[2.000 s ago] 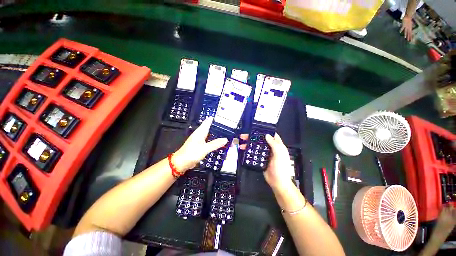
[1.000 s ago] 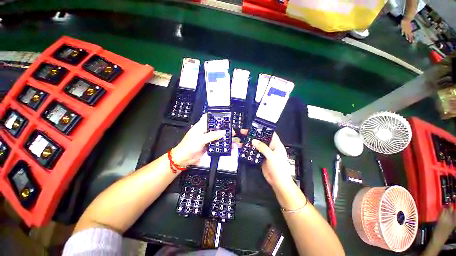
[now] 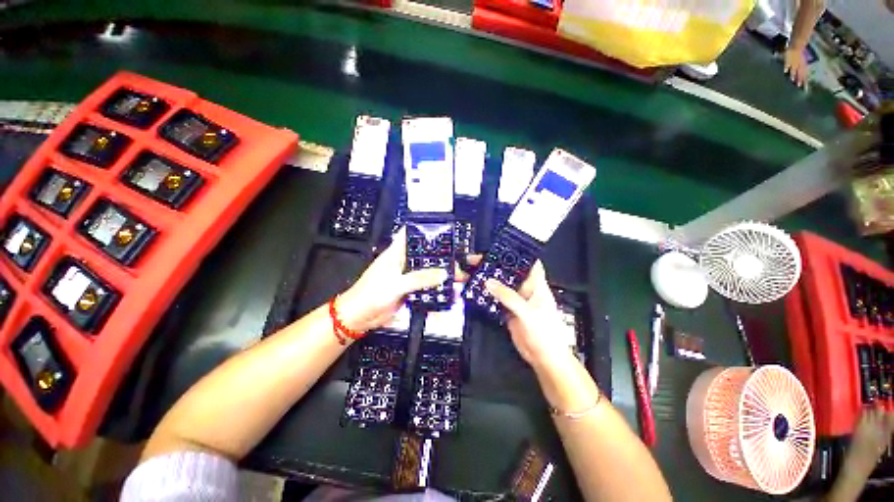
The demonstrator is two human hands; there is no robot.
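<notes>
My left hand point(image 3: 384, 290) holds an open flip phone point(image 3: 429, 180) upright, its screen white with a blue block, thumb on the keypad. My right hand point(image 3: 529, 306) holds a second open flip phone point(image 3: 549, 199), tilted to the right, thumb on its keys. Behind them, several open flip phones with lit screens stand in the black tray point(image 3: 328, 279), one at its left point(image 3: 353, 208). Two more open phones lie nearer me, keypads up, one on the left point(image 3: 372, 384) and one on the right point(image 3: 436, 392); their screens are partly hidden by my hands.
A red tray point(image 3: 186, 221) of closed phones is at left, another red tray point(image 3: 821, 328) at right. A red pen point(image 3: 641, 387), silver tool point(image 3: 656, 351), white fan point(image 3: 751, 263) and pink fan point(image 3: 753, 427) are right. Dark batteries point(image 3: 530, 475) lie near the front edge. Green belt point(image 3: 441, 69) runs behind.
The left phone has moved left and become more upright since two seconds ago. The right phone has tilted further right. The blue blocks on both screens have changed.
</notes>
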